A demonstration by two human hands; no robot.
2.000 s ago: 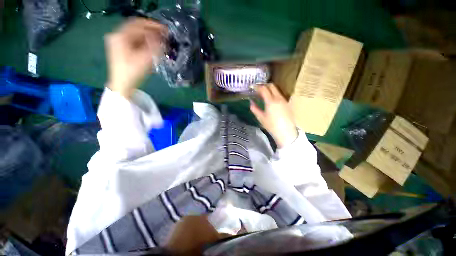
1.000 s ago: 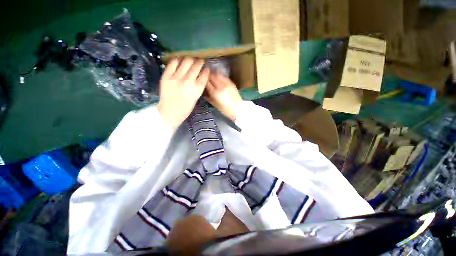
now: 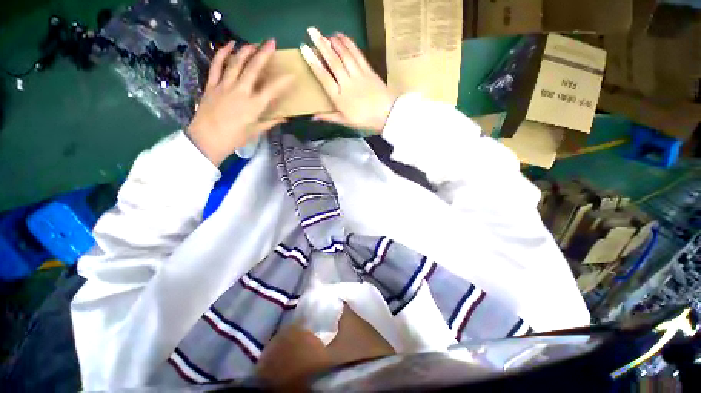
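Note:
A small brown carton [image 3: 296, 83] lies on the green bench in front of me with its lid down. The fan inside is hidden. My left hand [image 3: 237, 96] lies over the carton's left end, fingers spread. My right hand [image 3: 346, 83] lies flat over its right end, fingers pointing away from me. Both hands hold the carton between them.
A crumpled clear bag with black pieces [image 3: 157, 57] lies left of the carton. A brown carton with a text-covered flap [image 3: 423, 46] stands to the right. A carton printed "FAN" [image 3: 565, 84] is further right. A blue stool [image 3: 65, 226] is at lower left.
The fan showed in the open carton; now the lid is down over it. My hands have come together from apart onto the carton. The camera view has shifted.

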